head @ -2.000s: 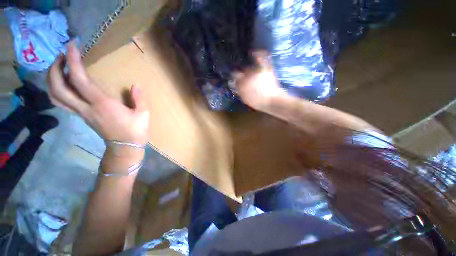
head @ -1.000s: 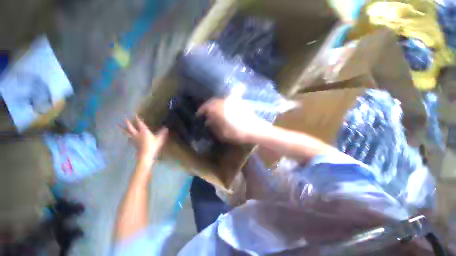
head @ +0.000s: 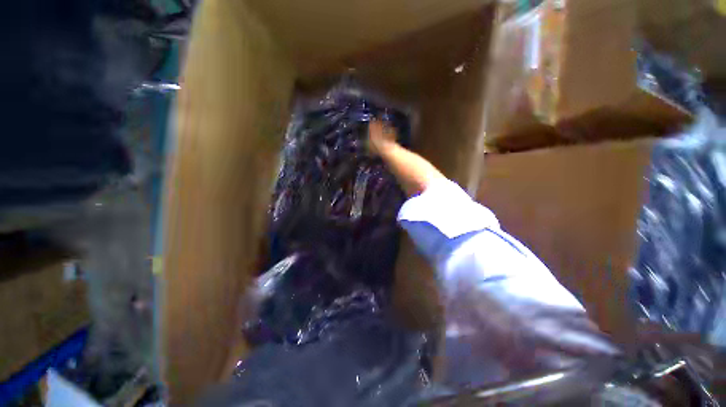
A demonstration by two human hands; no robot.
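The tall open carton (head: 219,199) stands before me, its walls rising around the load. Dark bagged garments (head: 342,175) in shiny clear plastic lie inside, with a crumpled glossy part toward me at the bottom. My right hand (head: 382,137) reaches into the carton and is at the far right part of the garments. It is small and blurred, and its fingers cannot be made out. My left hand cannot be seen.
Other tan cartons (head: 565,215) stand close on the right. More plastic-covered garments (head: 681,230) lie at the far right. A blurred dark mass (head: 56,103) is at the upper left. Another carton (head: 40,318) and a blue strip (head: 48,366) are at the lower left.
The view has swung and now looks down into the carton. My right hand has moved farther forward over the garments. My left hand, seen before with fingers spread, has gone out of sight.
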